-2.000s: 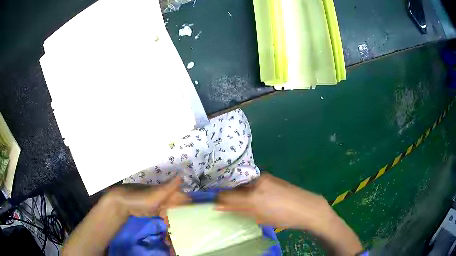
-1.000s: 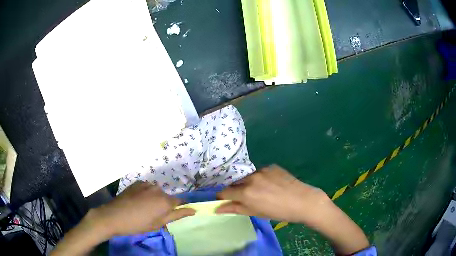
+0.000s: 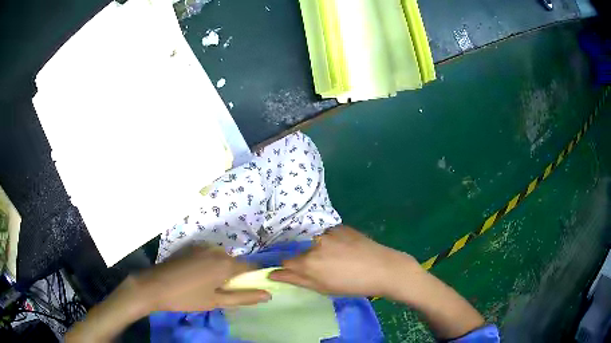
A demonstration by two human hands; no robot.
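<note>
A pale yellow-green sheet (image 3: 285,315) lies over my lap against the blue top, its far edge raised and bright between my hands. My left hand (image 3: 201,278) is on its far left edge, thumb lying across the sheet, slightly blurred. My right hand (image 3: 328,261) grips the far right edge, its thumb or finger on the sheet. The lower end of the sheet reaches near the picture's bottom. The left fingertips' undersides are hidden.
A large stack of glare-white sheets (image 3: 127,127) overhangs the bench edge onto my lap. Yellow folded pieces (image 3: 368,50) lie on the dark green bench (image 3: 261,74). Cables (image 3: 47,305) tangle at lower left. Yellow-black tape (image 3: 492,218) crosses the green floor.
The sheet's far edge now looks more curved, and my left thumb lies flatter across it. Both hands stay on the sheet. The bench things have shifted left and up in the view.
</note>
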